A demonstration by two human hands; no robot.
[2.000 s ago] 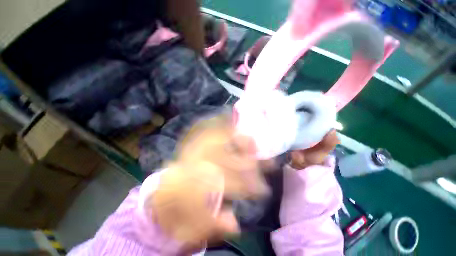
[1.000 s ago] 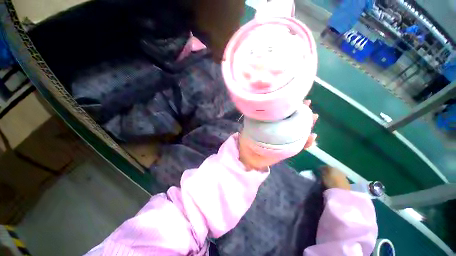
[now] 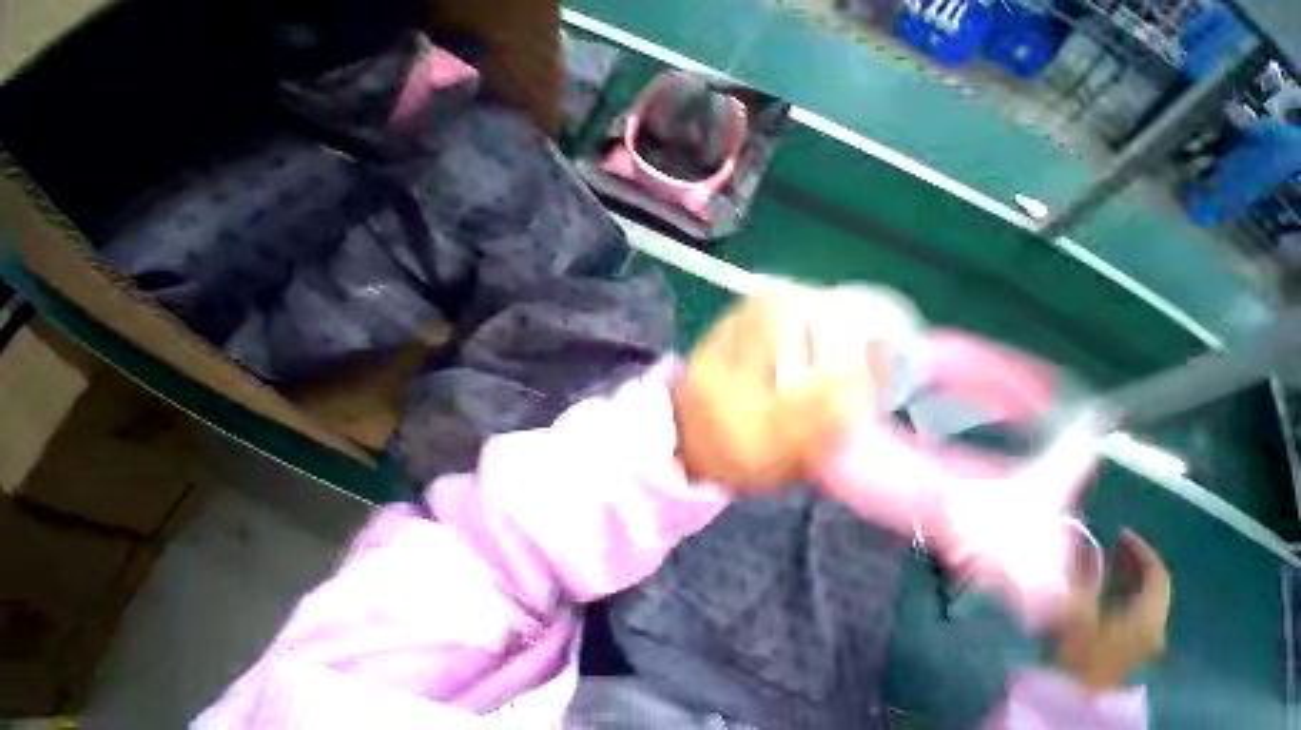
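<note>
The pink cat-ear headphones (image 3: 927, 485) are blurred and overexposed, held above the workbench at centre right. My left hand (image 3: 756, 392) is closed around the ear-cup end. My right hand (image 3: 1120, 613) is at the lower right, beside the eared end of the headband, with its fingers curled upward; blur hides whether it grips the band. A dark grey protective bag (image 3: 771, 613) lies below the headphones, partly under my left sleeve.
A large open carton (image 3: 364, 399) on the left holds grey bagged items (image 3: 314, 257), one showing pink. Another headset (image 3: 685, 178) rests on a dark bag on the green conveyor (image 3: 885, 214). Blue bins (image 3: 949, 29) stand beyond. A metal post (image 3: 1156, 129) is at upper right.
The headphones have swung from raised at upper centre down to the right, headband now toward my right hand. My right hand has moved right and lower. The headset on the conveyor is uncovered.
</note>
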